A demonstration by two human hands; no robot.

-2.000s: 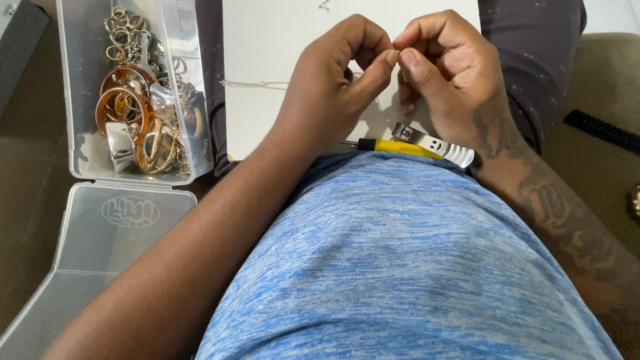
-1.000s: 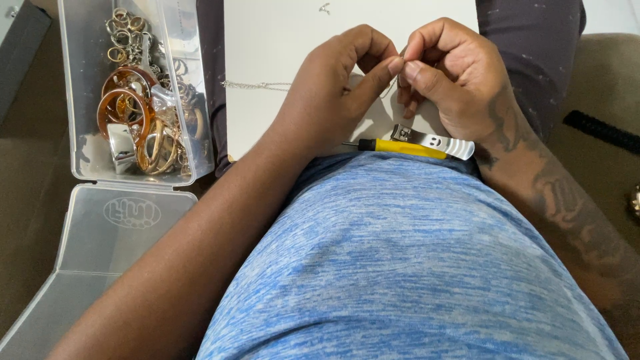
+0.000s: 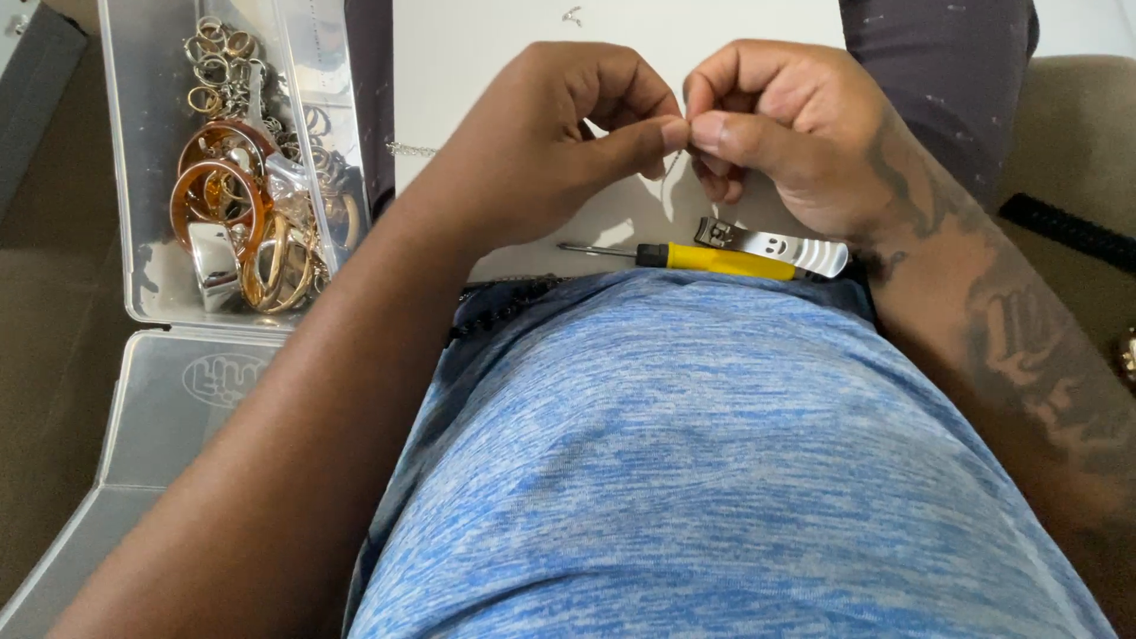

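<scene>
My left hand (image 3: 568, 142) and my right hand (image 3: 790, 133) meet at the fingertips above a white board (image 3: 479, 53). Between their thumbs and forefingers they pinch a thin silver-coloured chain (image 3: 672, 165), whose short end hangs below the fingers; most of it is hidden. Another stretch of fine chain (image 3: 413, 150) lies on the board's left edge and passes out of sight behind my left hand. Below my hands, a small screwdriver with a yellow handle (image 3: 728, 261) lies beside a metal nail clipper (image 3: 777, 247), which rests partly over the handle.
On the left stands a clear plastic box (image 3: 124, 177) with rings, amber-coloured bangles (image 3: 217, 209) and other jewellery, its lid (image 3: 151, 426) folded down. A small silver-coloured piece (image 3: 572, 16) lies at the board's top. A black textured strip (image 3: 1069, 232) lies at the right.
My fingertips have shifted slightly while staying together. The box, screwdriver and nail clipper have kept their places.
</scene>
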